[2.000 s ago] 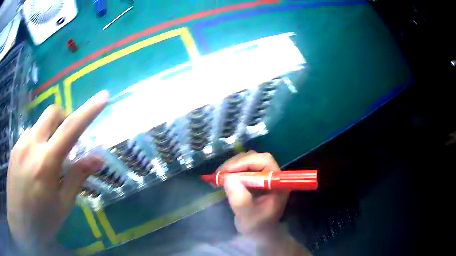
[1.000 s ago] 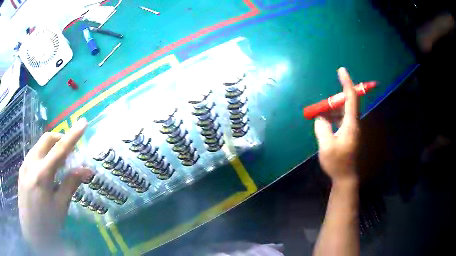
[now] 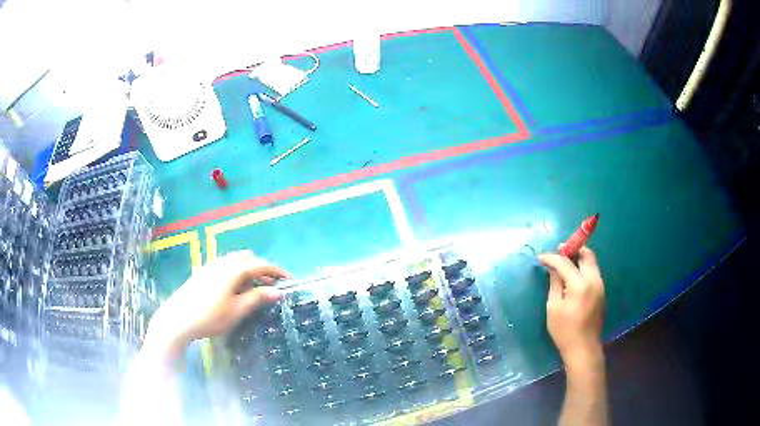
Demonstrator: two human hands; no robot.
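A clear blister tray (image 3: 379, 333) lies in front of me on the green mat, with rows of small dark components in its pockets. My left hand (image 3: 237, 291) grips the tray's far left edge between thumb and fingers. My right hand (image 3: 575, 295) is at the tray's right side and holds a red marker pen (image 3: 579, 236), its tip pointing up and away. The right thumb and a fingertip are close to the tray's right end; glare there hides whether they touch it. The near left part of the tray is hazy.
Filled clear trays (image 3: 92, 258) stand at the left. Farther back are a white fan (image 3: 177, 116), a red cap (image 3: 219, 178), a blue marker (image 3: 260, 121), a black pen (image 3: 287, 111), thin pale sticks (image 3: 290, 151) and a white bottle (image 3: 367, 54). The mat's edge curves at the right.
The view has shifted, showing more of the far bench. The tray's angle has changed and its rows now run more nearly toward me. My right hand has come close to the tray's right end with the marker.
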